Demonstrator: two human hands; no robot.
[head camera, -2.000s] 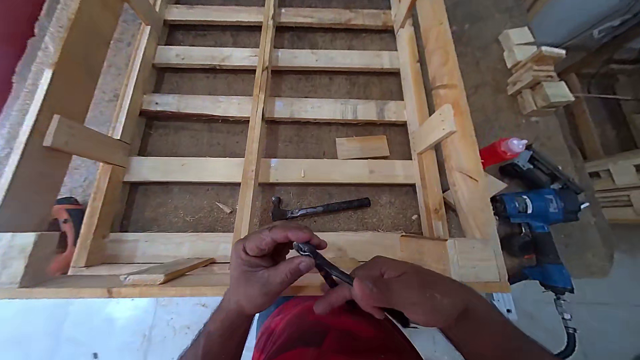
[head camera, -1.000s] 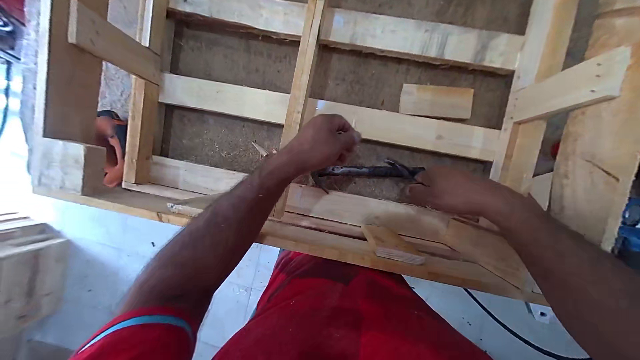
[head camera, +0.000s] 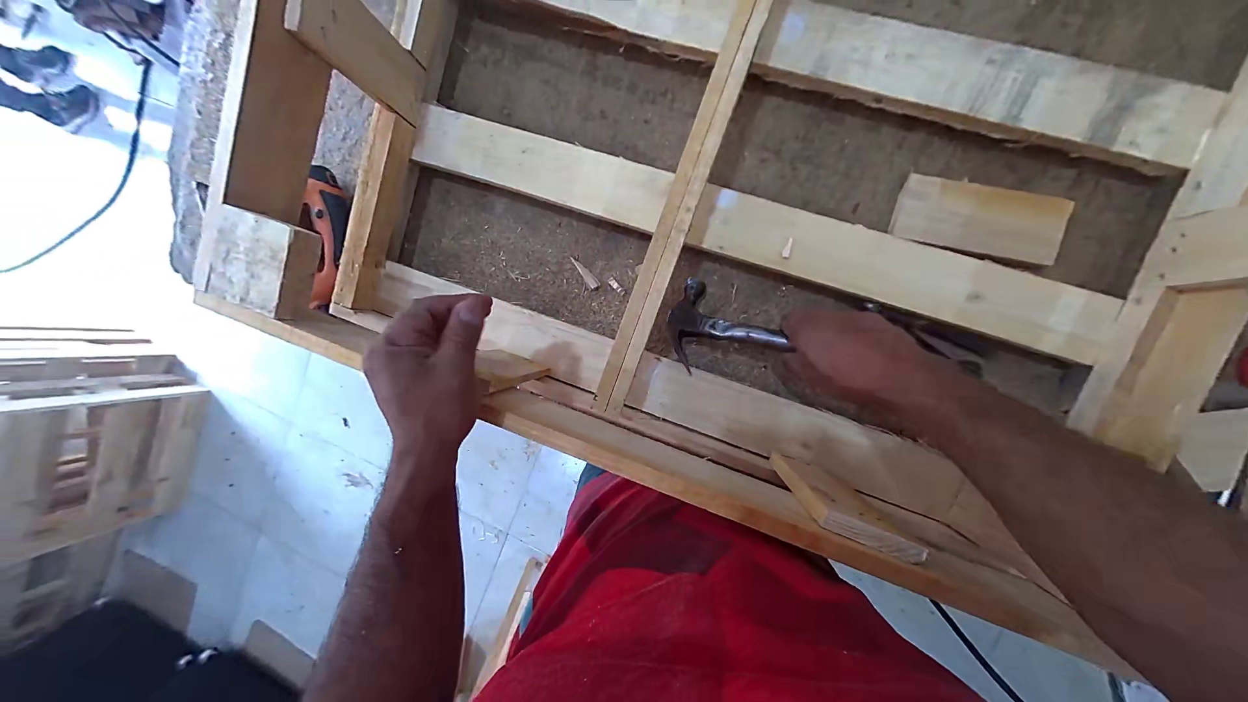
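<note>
My right hand (head camera: 858, 356) is closed around the handle of a claw hammer (head camera: 726, 330), whose head points left over the wooden slatted frame (head camera: 907, 263). Beyond that hand lies a dark tool (head camera: 941, 343), partly hidden. My left hand (head camera: 429, 361) is raised above the frame's near rail, thumb and forefinger pinched together; whether something small is between them cannot be told. A short wood piece (head camera: 512, 370) lies on the near edge beside it, and another wood piece (head camera: 848, 512) rests on the near rail further right.
A loose wood block (head camera: 983, 219) lies among the slats. An orange and black tool (head camera: 327, 234) sits at the frame's left corner, below an angled brace (head camera: 361, 58). Wooden pallets (head camera: 88, 458) stand on the tiled floor at left. A cable (head camera: 122, 180) hangs at upper left.
The dark tool held in both hands two seconds ago is out of them. My right hand has taken hold of the hammer, which lay between slats. My left hand has moved left. The view has shifted.
</note>
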